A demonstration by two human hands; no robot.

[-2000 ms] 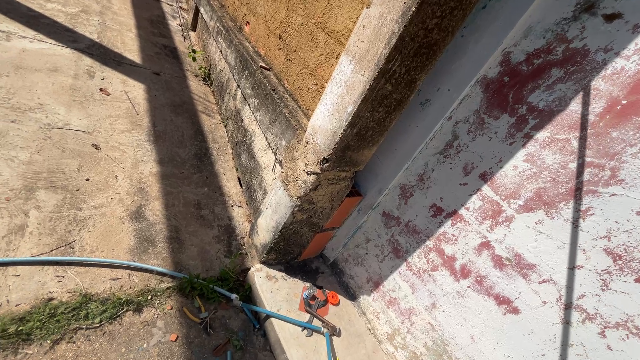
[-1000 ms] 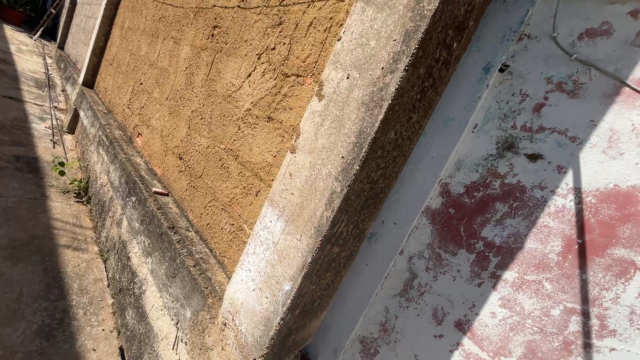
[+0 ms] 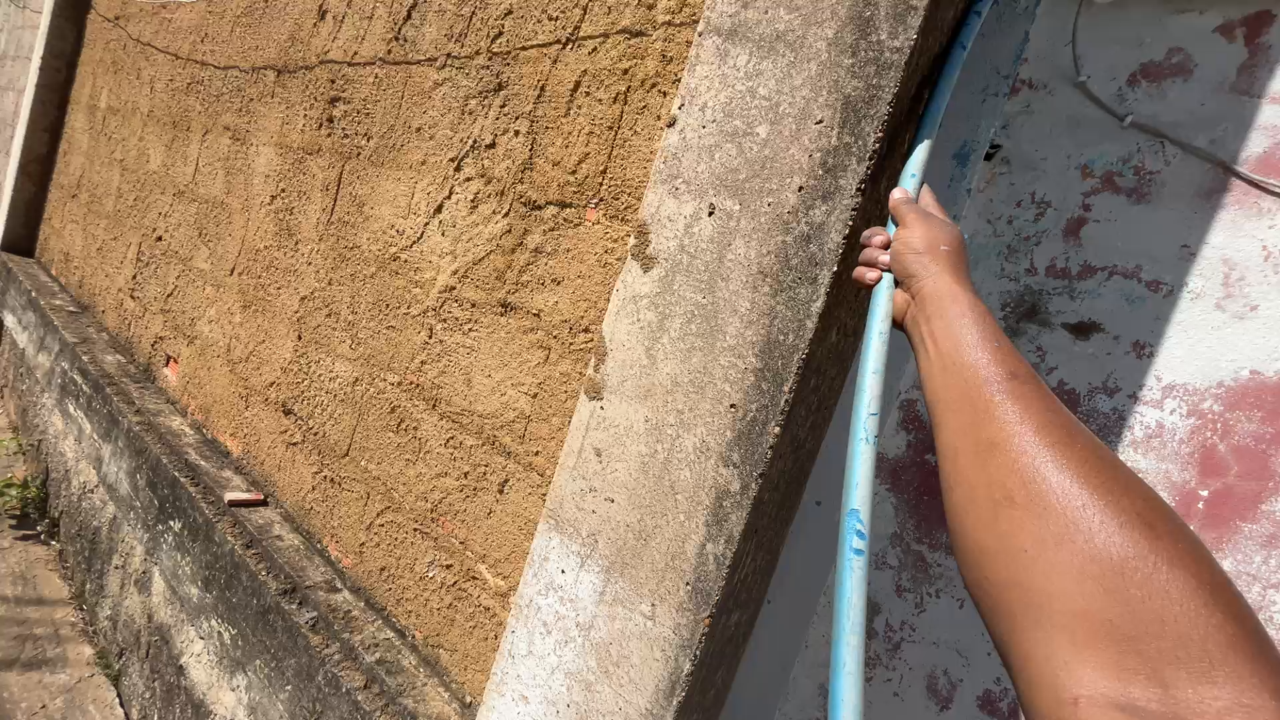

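Note:
My right hand point(image 3: 920, 250) is closed around a light blue plastic pipe point(image 3: 853, 520) at the upper right, thumb toward the top. The pipe runs from the bottom edge up past the hand and bends toward the top right, in front of the dark side of a concrete pillar point(image 3: 720, 300). Behind my forearm stands a wall with peeling white and red paint point(image 3: 1210, 450). My left hand is not in view, and both ends of the pipe lie outside the view.
Rough tan mortar point(image 3: 400, 250) covers the wall left of the pillar. A low concrete ledge point(image 3: 190, 480) runs along its foot, with a small reddish fragment point(image 3: 244, 498) on it. A thin cable point(image 3: 1150, 130) hangs on the painted wall at the upper right.
My right hand and the blue pipe have come into view at the right; neither shows there one second ago. The view has swung up from the ground, where a blue pipe lay two seconds ago.

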